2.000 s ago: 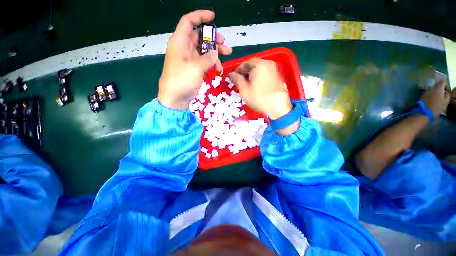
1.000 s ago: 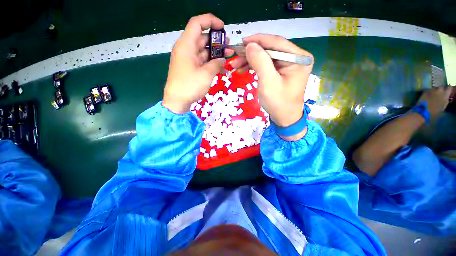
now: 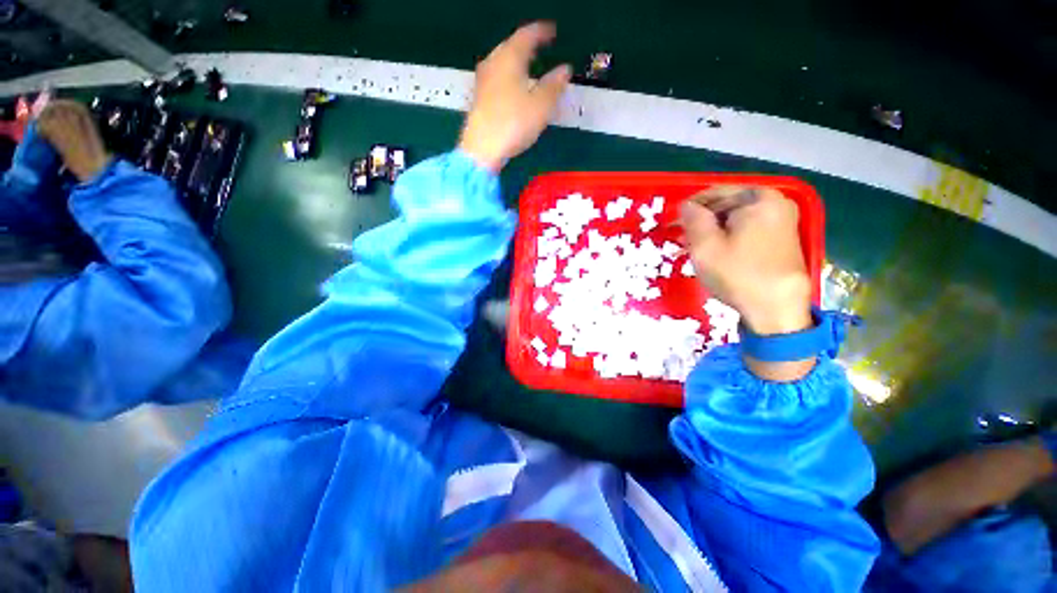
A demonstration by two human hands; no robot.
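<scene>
My left hand (image 3: 512,102) is open and empty above the white edge strip, fingers spread, a little left of a small black module (image 3: 599,66) on the belt. My right hand (image 3: 751,257), with a blue wrist strap, is over the right part of the red tray (image 3: 524,368). Its fingers are curled together around a thin grey piece, which looks like the tweezers (image 3: 737,199); their tips are hidden or blurred. Small white pads (image 3: 614,278) lie loose in a heap in the tray, left of and below my right hand.
Several black modules (image 3: 380,166) lie on the green surface at left, near black trays (image 3: 186,151). A neighbour's hand (image 3: 72,137) is at far left and another's forearm (image 3: 985,492) at lower right. Another module (image 3: 888,117) is on the belt. Yellow tape (image 3: 954,190) marks the edge strip.
The view has shifted left. My left hand no longer holds the module and has opened over the edge strip. My right hand has moved from the module back over the tray.
</scene>
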